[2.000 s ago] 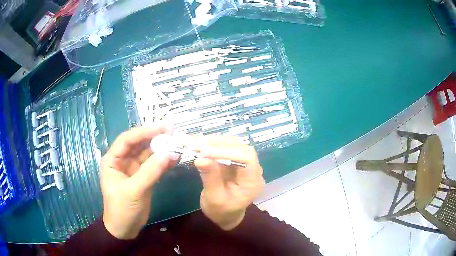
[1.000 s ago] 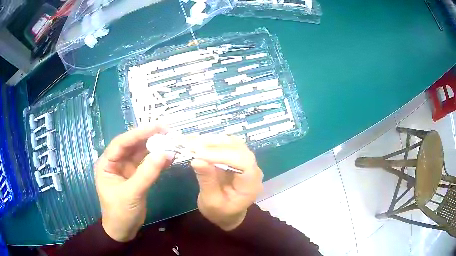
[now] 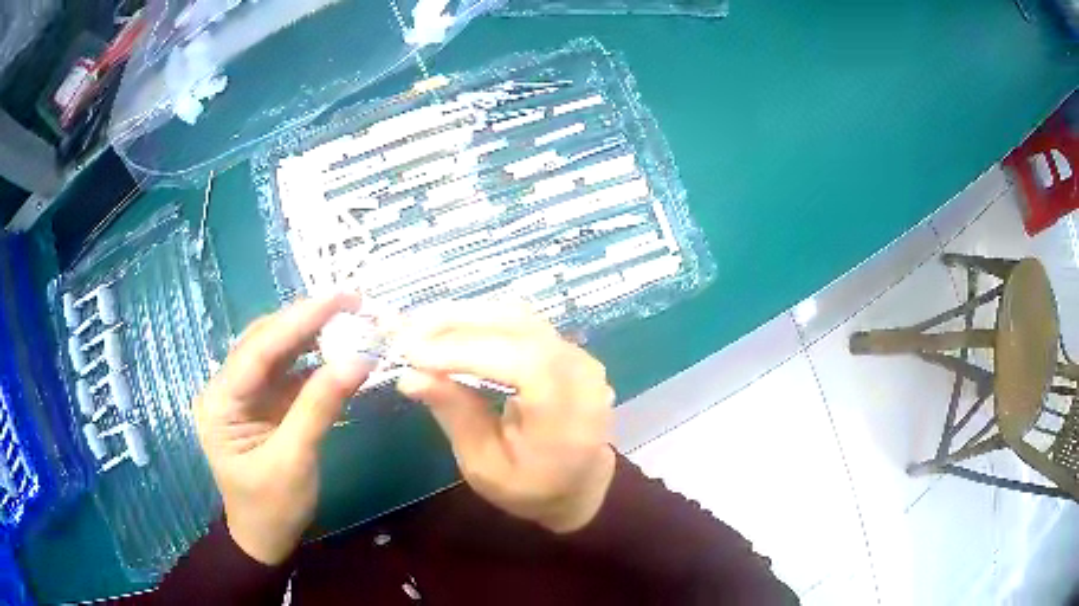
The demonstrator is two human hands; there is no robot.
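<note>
My left hand (image 3: 275,426) pinches a small rounded white end piece (image 3: 348,339) between thumb and fingers. My right hand (image 3: 521,408) grips a slim white stem (image 3: 479,381) that points toward the end piece. The two parts meet between my fingertips; glare and fingers hide the joint. Just beyond my hands, the clear blister tray of stems (image 3: 698,243) holds many white sticks in rows. On the left, the grooved clear tray (image 3: 178,474) holds several assembled units (image 3: 101,379) in a ladder-like line.
A clear plastic bin (image 3: 284,71) with loose white pieces (image 3: 189,83) stands at the back. A thin rod (image 3: 206,207) lies beside the grooved tray. A blue tray (image 3: 30,355) is at far left. A wooden chair (image 3: 1025,337) and red stool (image 3: 1041,178) stand on the floor at right.
Both hands have shifted slightly left in view, still holding the parts together. My right hand is turned more over the stem, and less of its outer end shows. The view has moved a little.
</note>
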